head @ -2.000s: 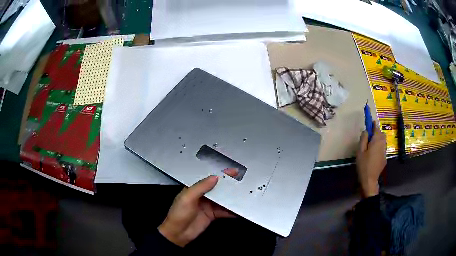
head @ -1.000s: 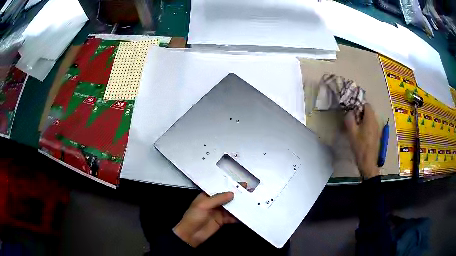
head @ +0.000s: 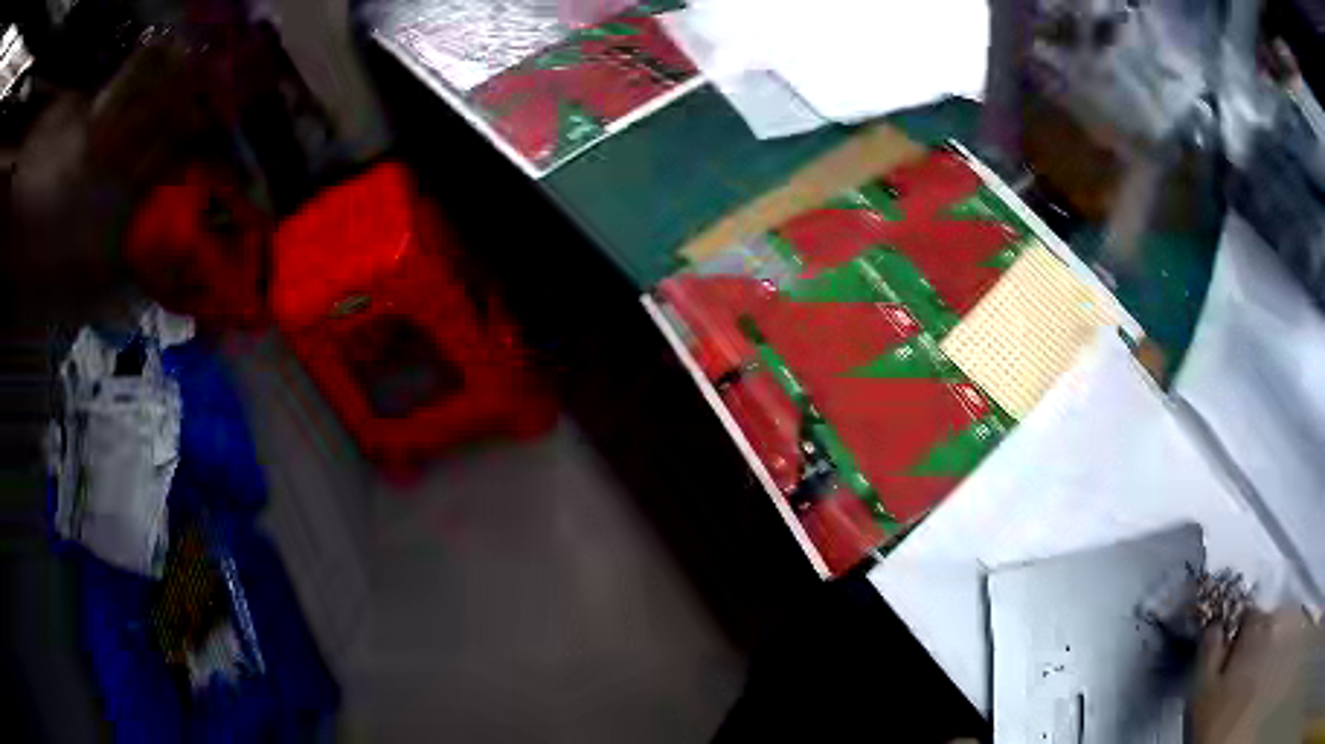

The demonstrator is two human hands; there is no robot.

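Note:
The silver metal plate (head: pixel 1093 640) is at the lower right, over the white sheets, and the bottom edge of the picture cuts it off. Part of its cutout and some small holes show. My right hand (head: pixel 1261 680) is blurred and cut off at the lower right corner. It holds the crumpled checked cloth (head: pixel 1225 599) against the plate's right part. My left hand is not visible; the plate's lower part is outside the picture.
A red-and-green printed sheet (head: pixel 872 364) lies on the green bench top (head: pixel 625 189), with a cream dotted sheet (head: pixel 1024 332) on it. White sheets (head: pixel 886 58) lie beyond. A red stool (head: pixel 356 255) and a blue crate (head: pixel 124 618) with wrapped items stand on the floor at left.
The view has swung far left, bringing the stool and crate into view. The plate now shows at the lower right. My right hand has brought the cloth onto the plate.

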